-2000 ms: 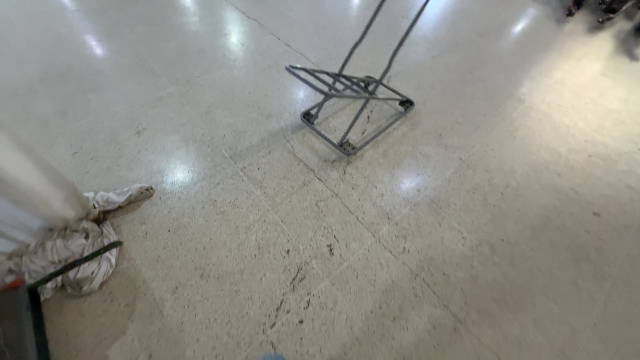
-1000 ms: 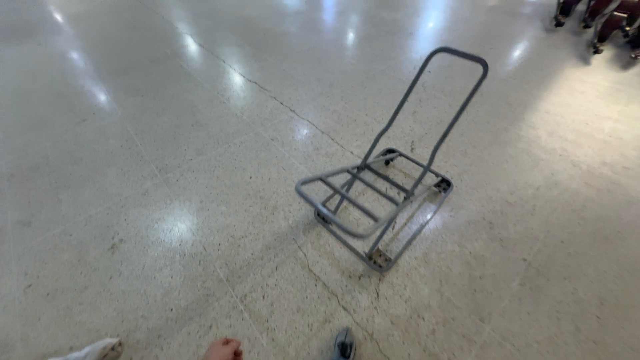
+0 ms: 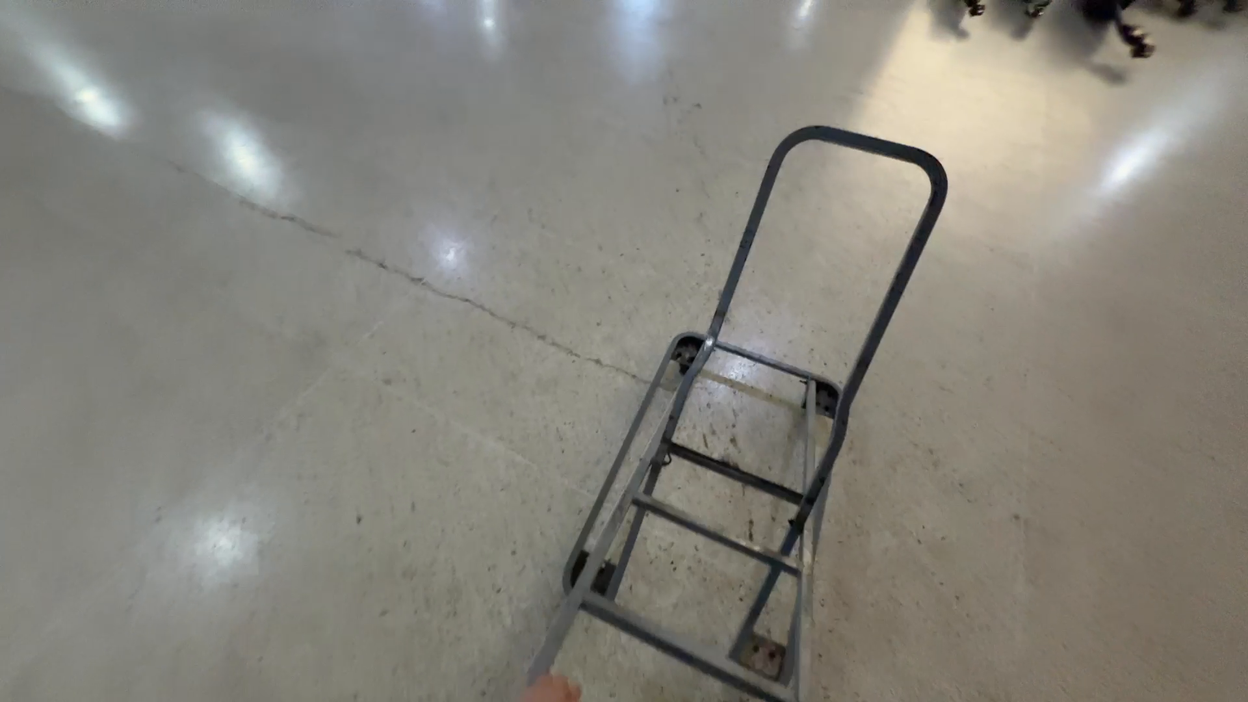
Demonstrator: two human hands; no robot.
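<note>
A grey metal-tube cart frame [image 3: 717,531] stands on the floor at centre right, its tall looped handle [image 3: 863,143] rising toward the top. Crossbars join its two side tubes, and dark corner plates show at the base. At the bottom edge, a small part of what looks like my left hand [image 3: 551,688] is at the near end of the left side tube. Most of that hand is cut off, so its grip cannot be made out. My right hand is out of view.
Pale speckled floor [image 3: 292,409] with a long crack [image 3: 487,310] runs around the cart. Dark wheeled bases [image 3: 1136,41] of furniture stand at the top right.
A hand that was left of the cart one second ago is now at its near end. The cart appears larger and closer. The white cloth bundle at the left has left the view.
</note>
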